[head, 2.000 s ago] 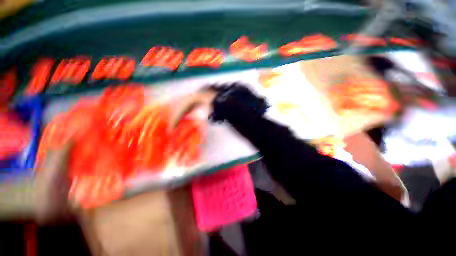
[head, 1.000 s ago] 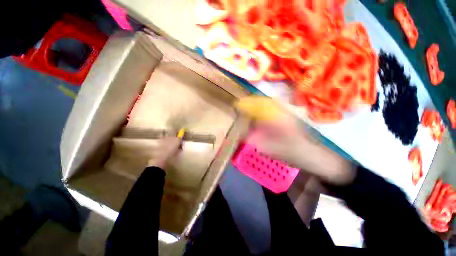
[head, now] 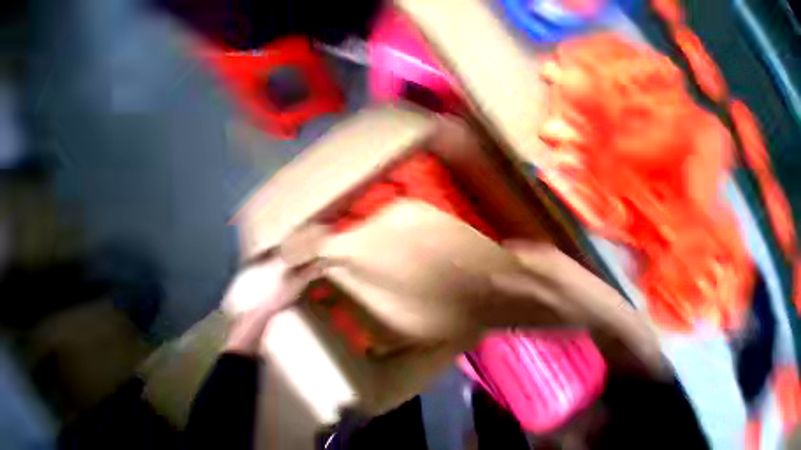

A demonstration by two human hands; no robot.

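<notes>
A brown open carton (head: 325, 180) stands beside the bench, tilted in view. Orange housings (head: 417, 182) show inside it. A flat brown cardboard sheet (head: 413, 259) is lifted and bent over them. My left hand (head: 268, 294) is at the sheet's left end, by the carton's near left side; blur hides whether its fingers grip sheet or carton. My right hand (head: 536, 272) is at the sheet's right end and appears to hold it; its fingers are blurred.
A pile of orange housings (head: 650, 167) lies on the bench at right, beside the green conveyor (head: 773, 61) with more housings. A pink basket (head: 544, 373) is under the bench edge. A red plastic object (head: 285, 88) is at upper left, a blue tray (head: 536, 22) at the top.
The cardboard sheet has come up from the carton's bottom, and orange housings now show beneath it. My right hand has moved from the carton's edge to the sheet. The view has shifted.
</notes>
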